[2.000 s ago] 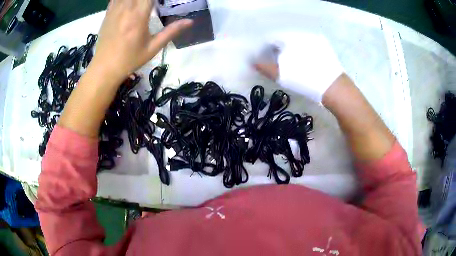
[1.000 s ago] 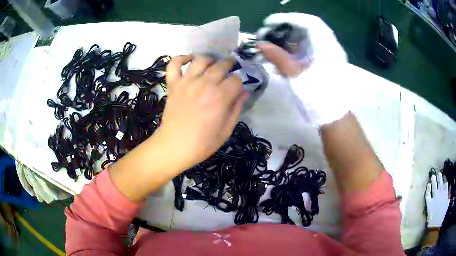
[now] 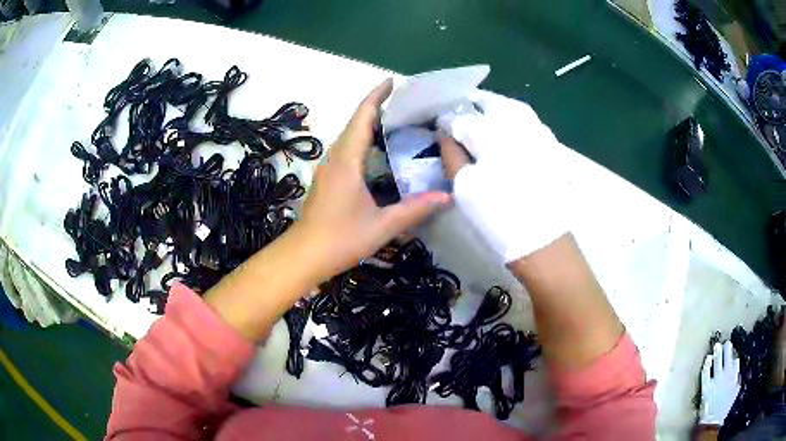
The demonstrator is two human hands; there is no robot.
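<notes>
My bare left hand [image 3: 345, 185] grips a small open box [image 3: 386, 164] from its left and near sides. The box's pale lid flap [image 3: 435, 90] stands up at the far side. A shiny bluish-white wrapping [image 3: 418, 164] shows inside. My right hand [image 3: 495, 164], in a white glove with bare fingertips, has its fingers at the box opening; whether it holds a cable is hidden. Coiled black cables [image 3: 388, 319] lie heaped below the hands, and more cables [image 3: 181, 185] lie to the left.
A green belt [image 3: 552, 103] runs beyond the white table [image 3: 603, 207], with a dark box [image 3: 687, 159] on it. Another person's gloved hand [image 3: 720, 383] is by black cables at the lower right. Off-white cloth or gloves [image 3: 34, 284] hang at the left table edge.
The right hand, earlier holding a black cable coil beside the box, has moved to its opening. The coil is no longer visible there. The left hand now holds the box's side, its thumb on the near edge.
</notes>
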